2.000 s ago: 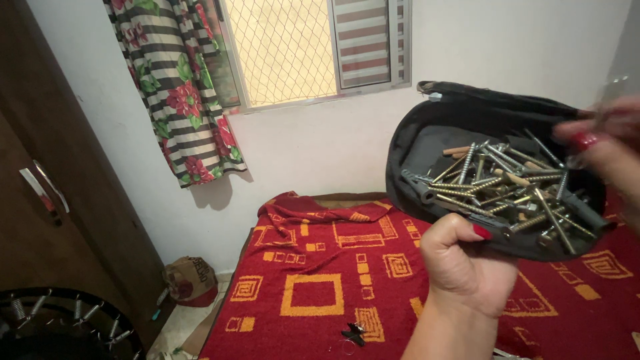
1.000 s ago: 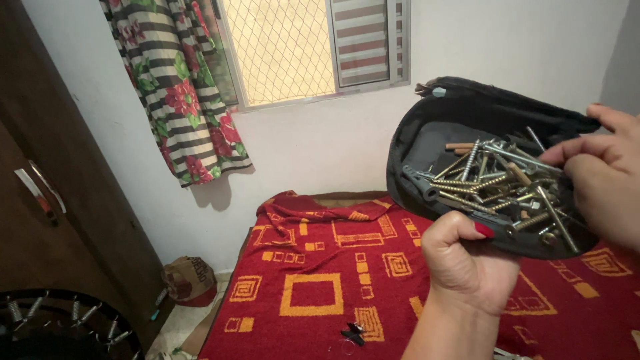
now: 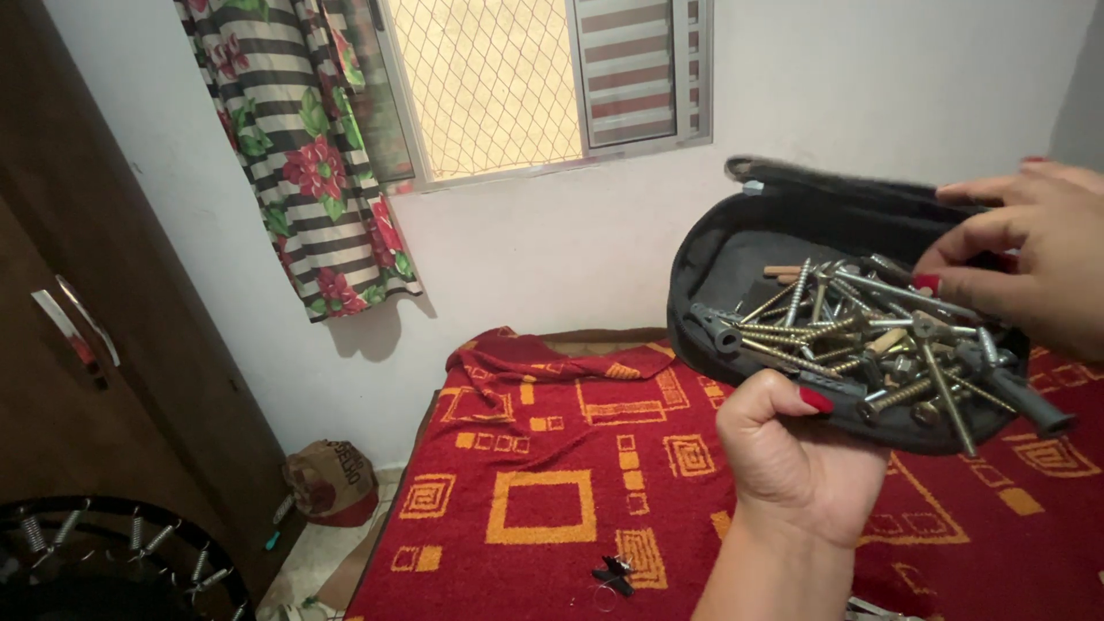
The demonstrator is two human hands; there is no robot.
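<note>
My left hand (image 3: 798, 457) holds a black zippered case (image 3: 703, 259) from below, its thumb over the near rim. The case lies open and tilted toward me. Inside is a heap of brass-coloured and silver screws (image 3: 940, 388), with wooden dowels (image 3: 783, 272) and grey plastic wall plugs (image 3: 1031, 401). My right hand (image 3: 1018, 250) is over the right side of the case, thumb and fingers bent near the lid edge and the screws. Whether its fingertips hold anything is hidden.
A bed with a red and orange patterned blanket (image 3: 543, 552) lies below. Small black pieces (image 3: 614, 573) rest on it. At left are a dark wardrobe (image 3: 129, 414), a round frame with springs (image 3: 194, 526) and a paper bag (image 3: 332, 483). A curtain (image 3: 315, 172) hangs beside the window (image 3: 492, 86).
My right hand was blurred at the right, then reached into the screws with its fingers; now it is at the right side near the lid. My left hand keeps holding the case.
</note>
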